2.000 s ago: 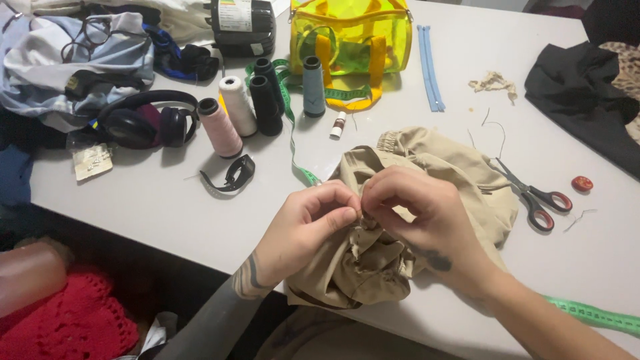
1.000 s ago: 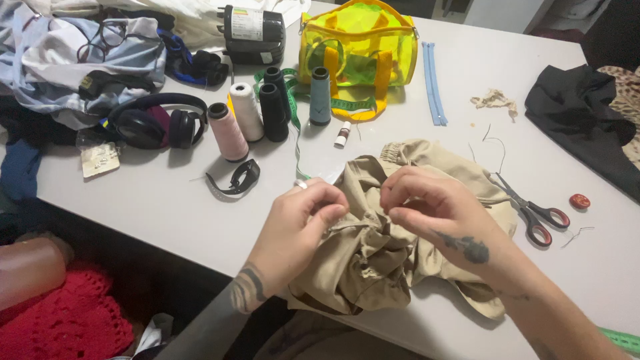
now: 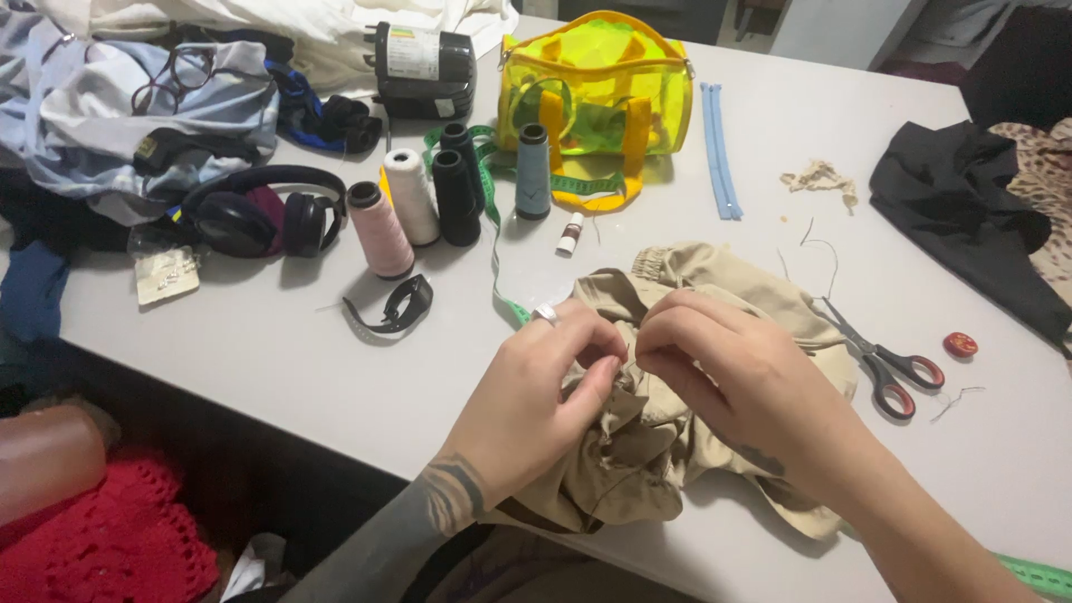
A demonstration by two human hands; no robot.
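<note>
A crumpled beige garment [image 3: 636, 477] with a gathered elastic edge lies at the table's front edge under both hands. My left hand [image 3: 544, 394] wears a ring and pinches something small and thin, perhaps a needle, with thumb and index finger at the fabric. Close beside it on the right, my right hand [image 3: 720, 368] has its fingertips drawn together just above the cloth; what they pinch is hidden. Scissors [image 3: 879, 356] with black and red handles lie right of the garment, near a loose dark thread [image 3: 829, 251] and a small red round item [image 3: 960, 344].
Several thread spools, among them a pink one [image 3: 381, 230], stand behind my left hand near a black watch [image 3: 394, 306] and headphones [image 3: 260, 213]. Farther back are a yellow transparent bag [image 3: 595, 92] and a blue zipper [image 3: 720, 151]. A green tape measure [image 3: 496, 251] winds between the spools.
The hands met at the fabric two seconds ago, then moved apart; now their fingertips are close together again over the garment. The view has shifted slightly.
</note>
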